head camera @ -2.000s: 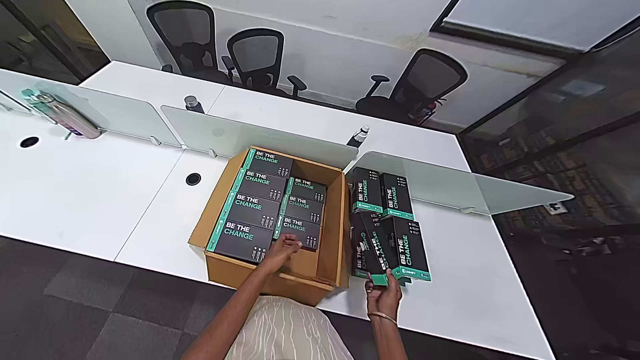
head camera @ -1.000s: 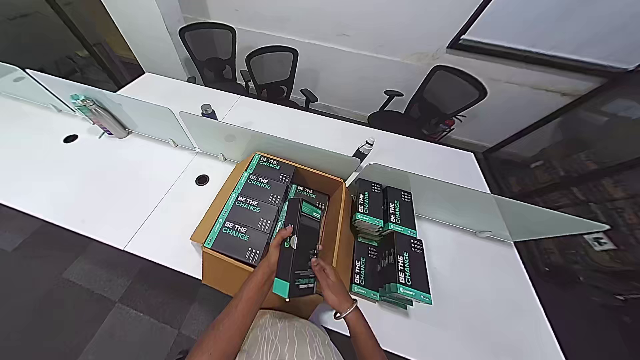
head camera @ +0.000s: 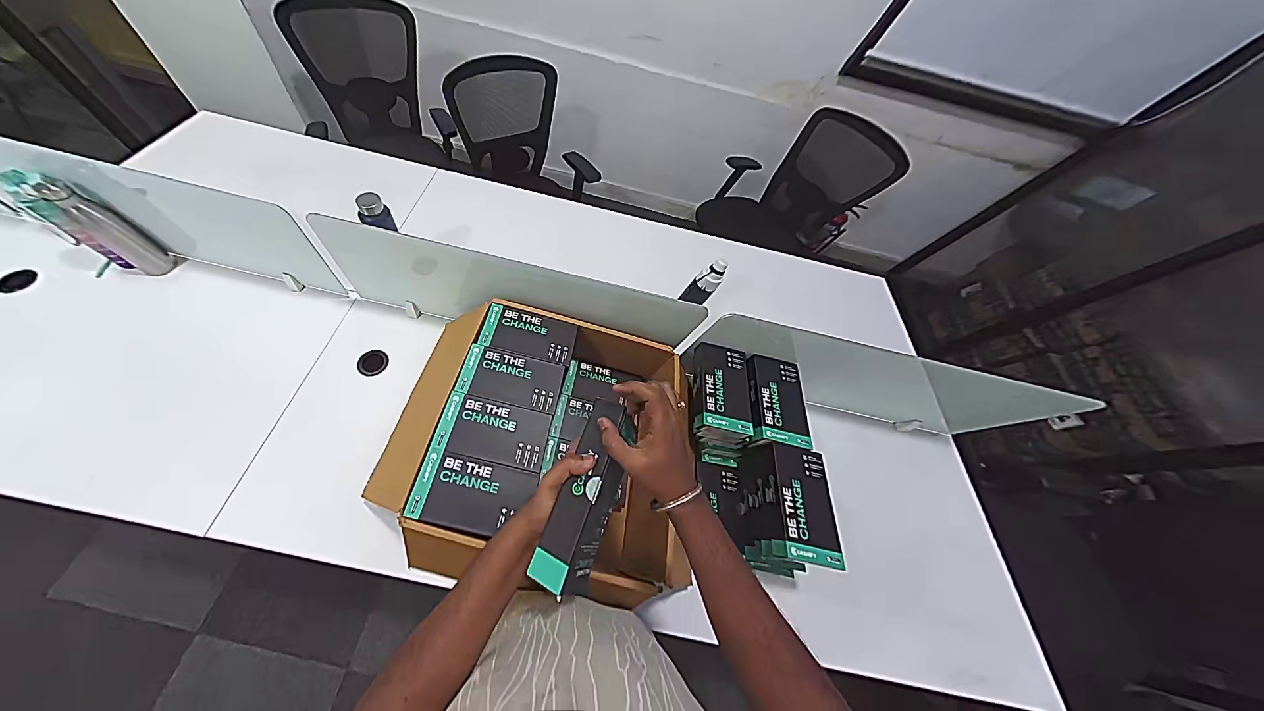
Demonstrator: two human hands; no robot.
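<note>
A slim black and green printed box (head camera: 578,518) is tilted over the near side of an open cardboard carton (head camera: 415,430). My left hand (head camera: 558,484) grips its left side, thumb on top. My right hand (head camera: 652,434) is at its upper end, with the fingers bent around the top edge; whether it grips is hard to tell. In the carton, black boxes (head camera: 504,430) with green ends fill the left column, and a shorter column (head camera: 597,375) lies beside it, partly hidden by my hands. Right of the carton are stacks of flat black and green boxes (head camera: 810,504).
The white desk (head camera: 276,395) carries a glass divider (head camera: 513,272) close behind the carton. A metal bottle (head camera: 109,227) lies at the left. A dark blue bottle (head camera: 375,212) and a black bottle (head camera: 703,283) stand beyond the divider. Mesh chairs (head camera: 504,109) are on the far side.
Two seconds ago my right hand was at the stacks on the right and my left hand over the carton. Both hands are now at one box above the carton, which has tilted since the previous frame.
</note>
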